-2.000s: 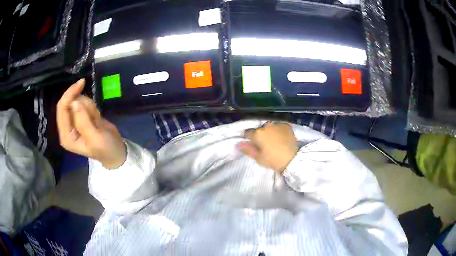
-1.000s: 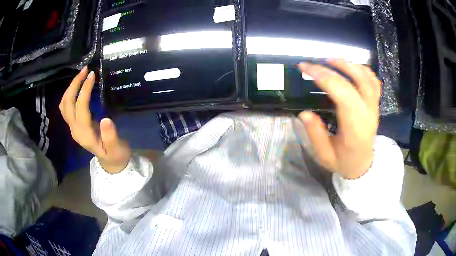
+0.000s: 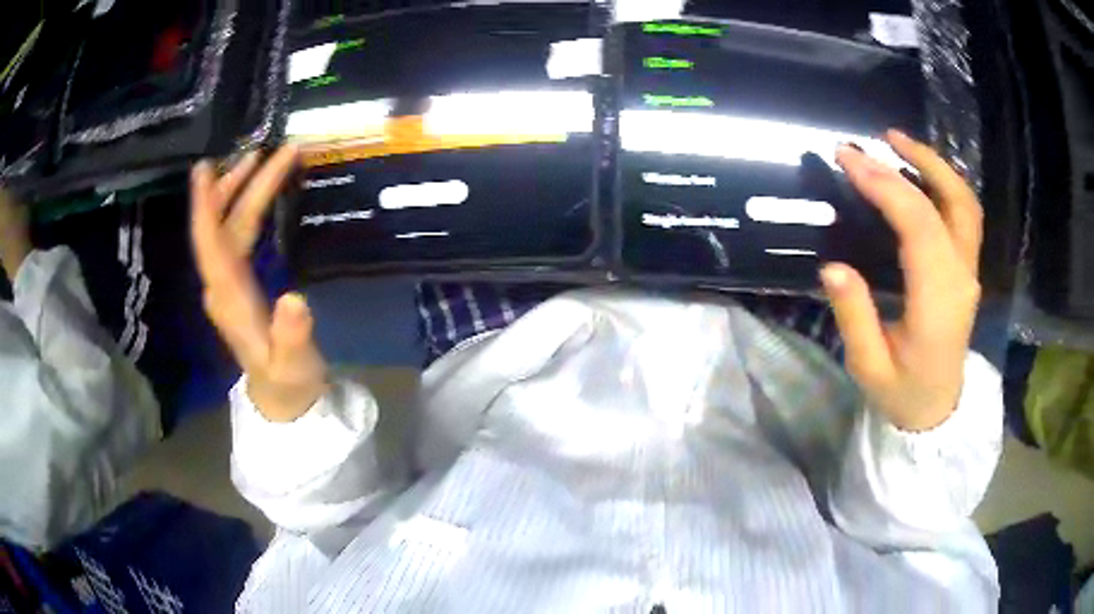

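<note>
Two black tablets lie side by side. The left tablet shows a test menu with green and white lines and an orange bar across one line. The right tablet shows a test menu with green and white lines. White glare bands cross both screens. My left hand is bare and open, its fingertips at the left tablet's left edge. My right hand is bare and open, its fingers over the right part of the right tablet. Neither hand holds anything. I cannot tell if the fingertips touch the screens.
Bubble wrap edges the tablets. Dark stacked trays stand at the left, a dark tray at the right. A person's white sleeve is at the left, a yellow-green sleeve at the right.
My right hand has risen from my lap to the right tablet. The left tablet's green and orange squares and the right tablet's white and red squares have given way to menus. The view has shifted slightly.
</note>
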